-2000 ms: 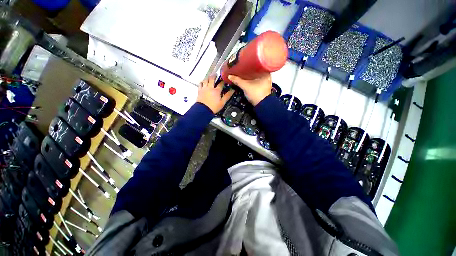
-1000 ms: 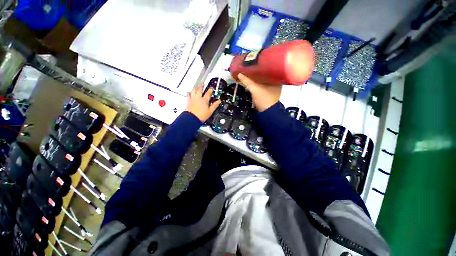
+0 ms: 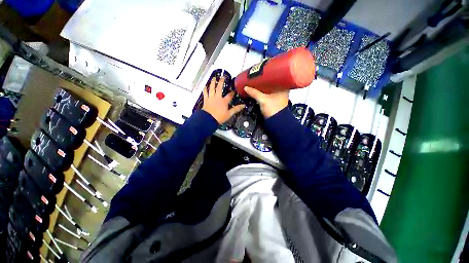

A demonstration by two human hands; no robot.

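Note:
A row of open black electronic units (image 3: pixel 322 128) lies on the white bench, with pale discs at their near ends. My right hand (image 3: pixel 270 101) is closed around the red electric screwdriver (image 3: pixel 275 71), which is tilted with its thick end to the right. Its tip is hidden by my hand, over the units at the left of the row. My left hand (image 3: pixel 220 101) lies with fingers spread on the leftmost unit (image 3: pixel 221 77); whether it grips the unit is hard to tell.
Blue bins (image 3: pixel 295 28) with silver screws stand behind the units. A white machine box (image 3: pixel 121 77) is at upper left, with a plastic sheet (image 3: pixel 172 46) on it. A wooden rack (image 3: pixel 67 180) of black units is at left. A green conveyor belt (image 3: pixel 432 180) runs at right.
The screwdriver has swung from tilted up to lying more sideways. My left hand has moved up over the leftmost unit, with its fingers more spread. The camera view has shifted slightly.

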